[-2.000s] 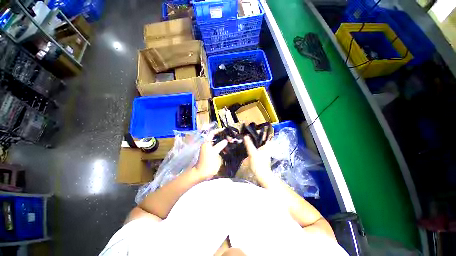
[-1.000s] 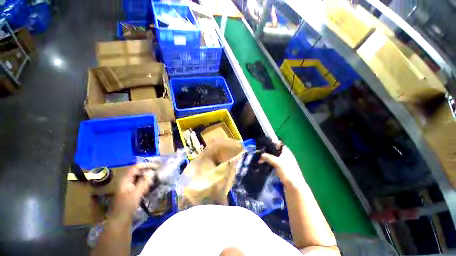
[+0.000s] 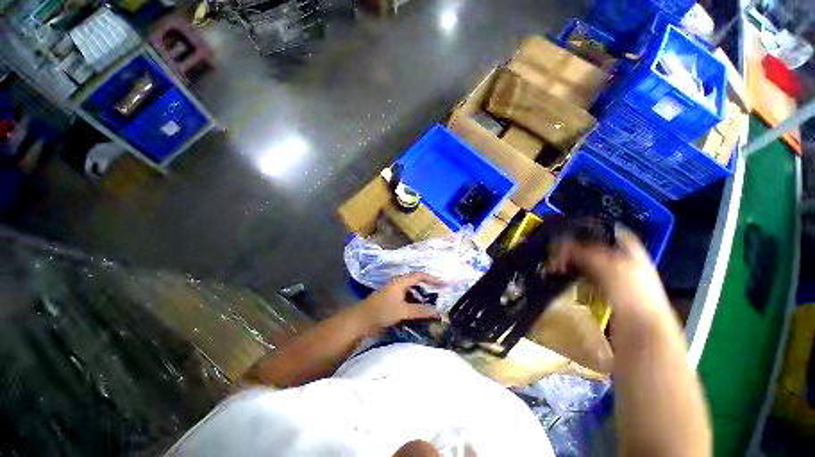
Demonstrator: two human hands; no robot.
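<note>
My right hand, blurred, grips the upper end of a bunch of long black plastic parts in front of my body. My left hand is left of the bunch, fingers curled around a small dark part. Brown paper wrapping lies under and right of the bunch. A clear plastic bag lies just beyond my left hand. Another clear bag is at the lower right.
A blue bin holds a small black item. Beyond are open cartons, a blue bin of black parts and stacked blue bins. A tape roll sits on a carton. The green conveyor runs at right, wrapped goods at left.
The view has turned left. The black bunch has moved from the right side of the brown wrapping to above it, held by my right hand. My left hand is now near the bunch's lower end.
</note>
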